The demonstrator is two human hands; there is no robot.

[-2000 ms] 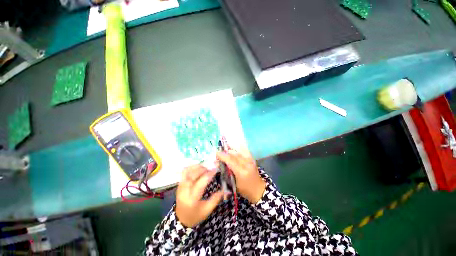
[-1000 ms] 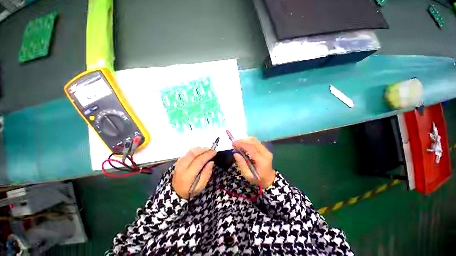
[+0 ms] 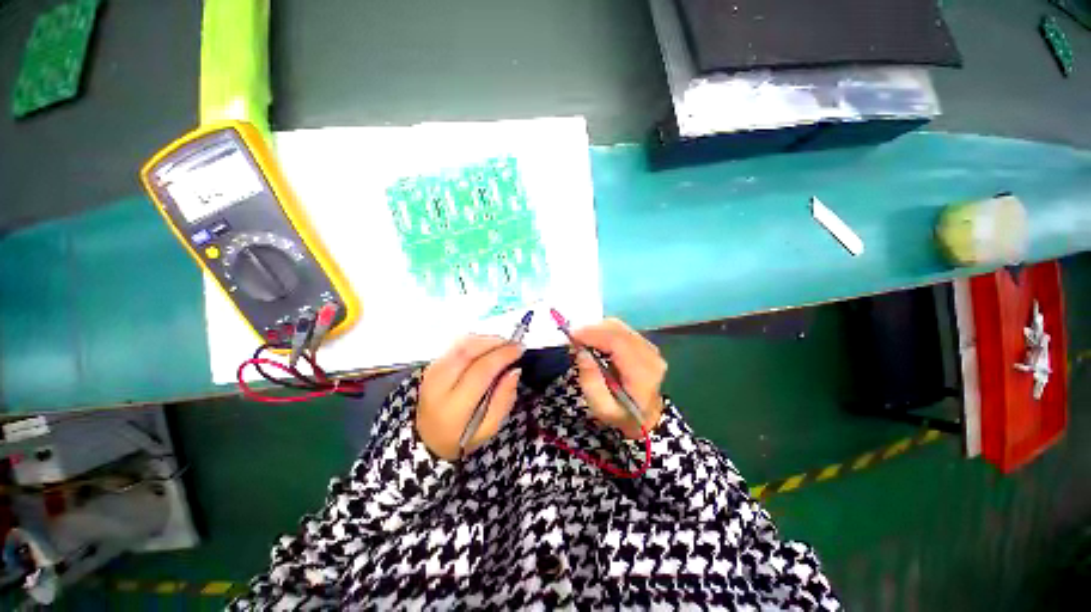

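A green circuit board [image 3: 469,230] lies on a white sheet [image 3: 341,155]. My left hand [image 3: 467,395] holds a test probe with a dark blue tip [image 3: 494,383], pointing up towards the board's lower edge. My right hand [image 3: 622,377] holds a test probe with a pink-red tip [image 3: 598,361]. The two tips are close together, below the board's lower right corner; I cannot tell if either touches it. A yellow-rimmed multimeter [image 3: 251,239] lies left of the board, with test lead wires [image 3: 281,380] looping at its bottom.
A yellow-green bar [image 3: 236,66] runs away behind the meter. A black-topped box [image 3: 808,102] stands at the back right. A white strip [image 3: 836,226] and a pale yellow roll [image 3: 981,230] lie on the teal bench edge [image 3: 718,263]. A red bin [image 3: 1015,412] is beyond. Another board [image 3: 54,57] lies far left.
My hands were close together two seconds ago and are now apart, one probe in each. The view has shifted, so the bench items sit higher in the picture.
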